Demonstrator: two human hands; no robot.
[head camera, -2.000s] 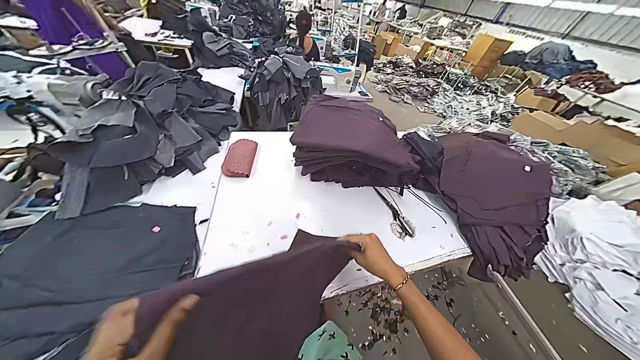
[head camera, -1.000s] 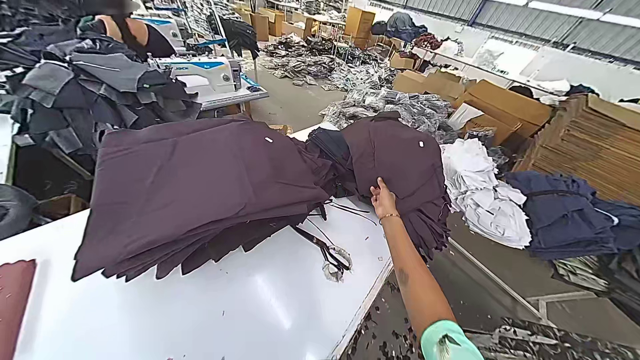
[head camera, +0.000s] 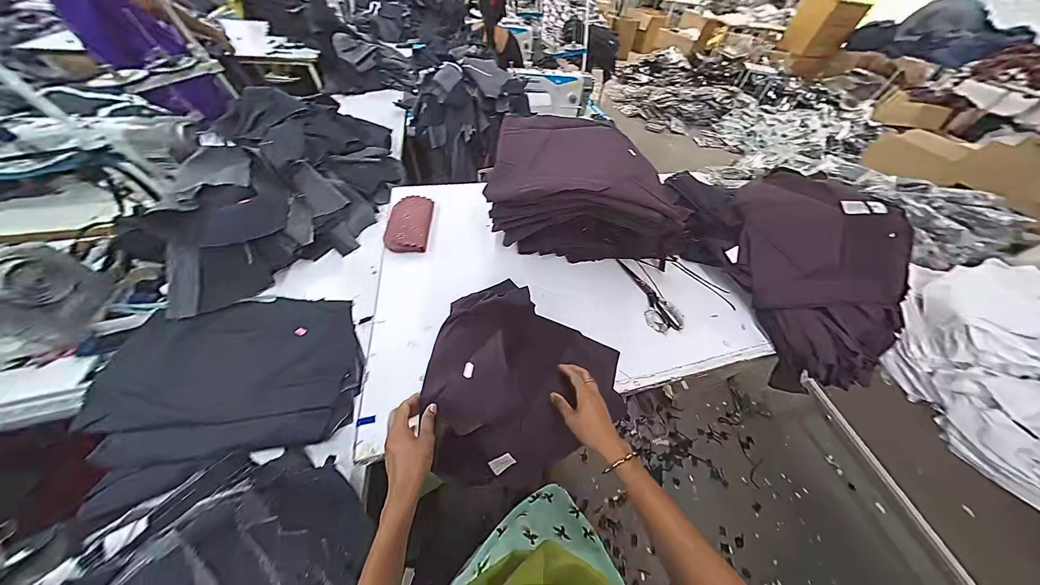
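A dark maroon cut fabric piece with small white labels lies over the near edge of the white table. My left hand grips its left edge, thumb on top. My right hand rests on its right part with thumb and fingers apart. Beyond it stands a thick stack of folded maroon fabric. Thread snips or scissors lie in front of that stack. Another maroon pile hangs over the table's right end.
A red scalloped case lies at the table's far left corner. Dark grey fabric is stacked at the left, with more heaped behind it. White garments are piled at the right. A metal rail and fabric scraps are low at the right.
My right hand has come back from the right-hand maroon pile, where it was one second ago, to a labelled maroon piece. My left hand is in view again. The view has swung left.
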